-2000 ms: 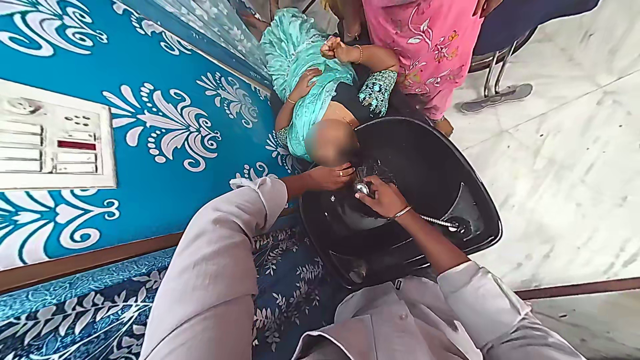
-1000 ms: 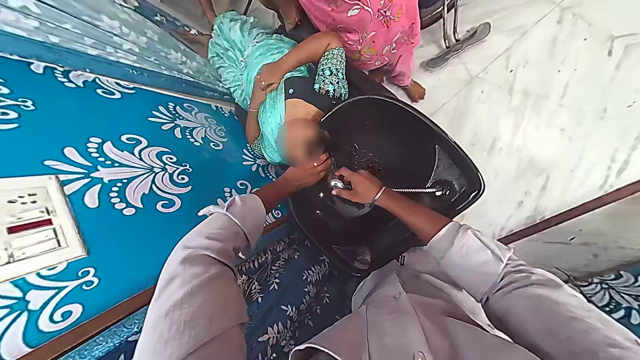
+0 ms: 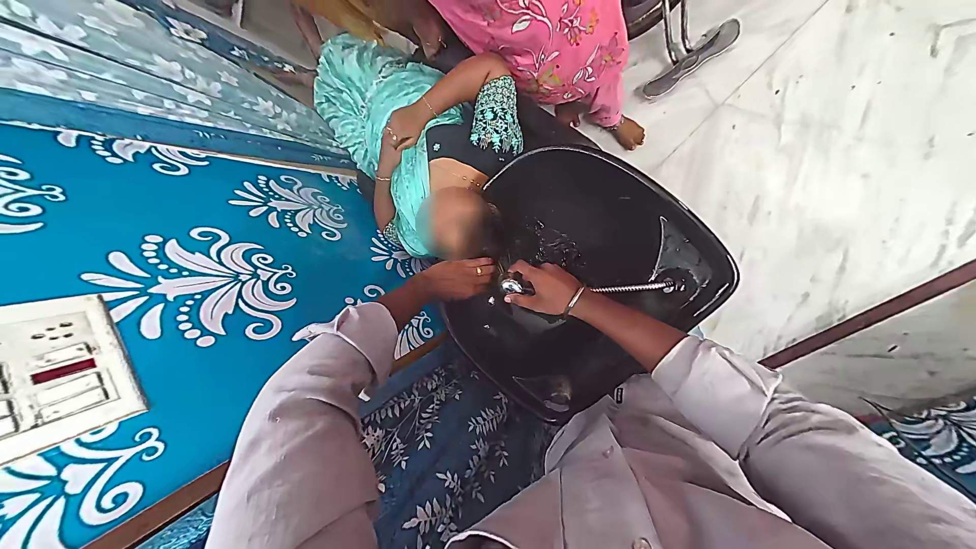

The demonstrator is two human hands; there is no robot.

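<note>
A person point(image 3: 457, 225) in a turquoise garment lies back with the head at the rim of a black shampoo basin point(image 3: 610, 221). My right hand point(image 3: 545, 288) grips a chrome spray head point(image 3: 516, 285) close to the person's wet hair point(image 3: 488, 229). From it a metal hose point(image 3: 629, 288) runs across the basin to its fitting. At the side of the head, by the near left rim, is my left hand point(image 3: 460, 280), fingers together and touching the hair; whether it grips any hair cannot be told.
A blue patterned wall point(image 3: 206, 282) with a white switch panel point(image 3: 122, 366) stands at the left. Beyond the basin a person in pink clothing point(image 3: 564, 53) is close by, near a metal chair leg point(image 3: 690, 61). Patterned blue fabric point(image 3: 450, 457) hangs below the basin.
The view has shifted and turned. The lying person's forearms, apart two seconds ago, now rest together at the waist. My right hand still holds the spray head by the hair.
</note>
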